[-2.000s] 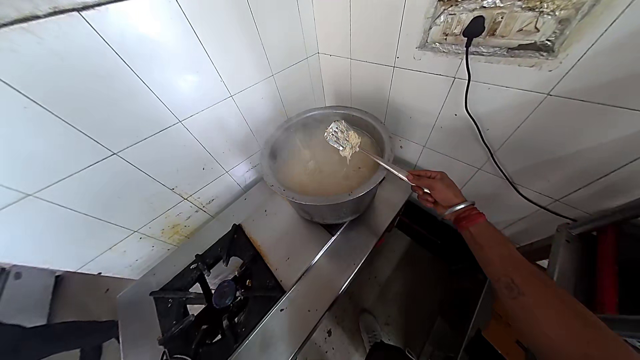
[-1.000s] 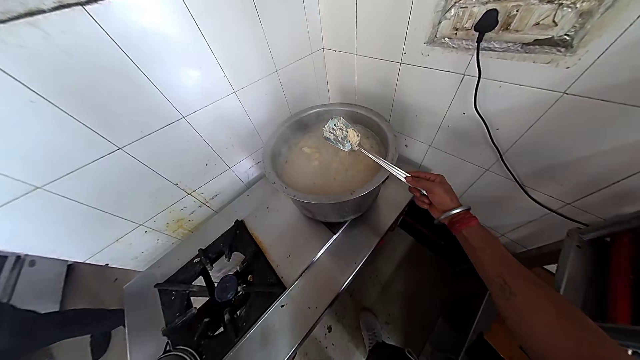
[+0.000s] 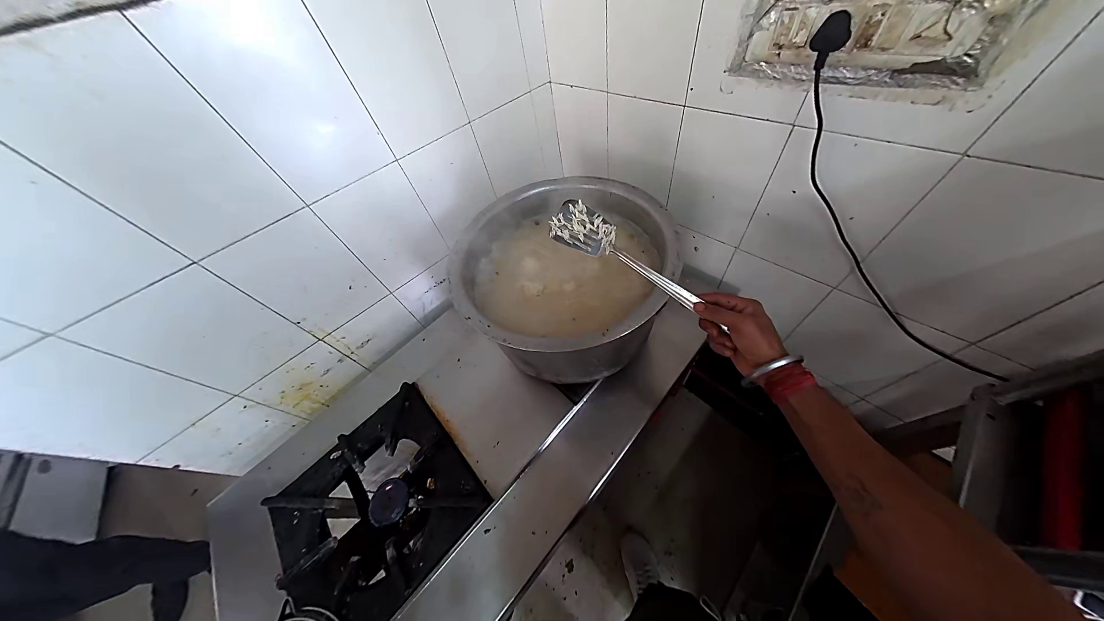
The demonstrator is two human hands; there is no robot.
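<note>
My right hand (image 3: 740, 328) grips the handle of a metal turner (image 3: 660, 280), reaching in from the right. The turner's flat blade is over the pot and carries a thin layer of pale cooked rice grains (image 3: 584, 226). Below it stands a large round metal pot (image 3: 561, 349) on the steel stove, filled with cloudy, pale, steaming liquid (image 3: 552, 289). A metal bangle and red thread are around my right wrist. My left hand is out of view.
A black gas burner grate (image 3: 379, 500) sits in the steel stove top (image 3: 492, 405), nearer than the pot. White tiled walls meet behind the pot. A black cable (image 3: 841, 233) hangs from a socket panel (image 3: 871, 43) at the upper right. A metal rack (image 3: 983, 457) stands at the right.
The turner's blade stays above the pot in my right hand. The clumped food seen on it earlier now shows as loose grains spread over the blade.
</note>
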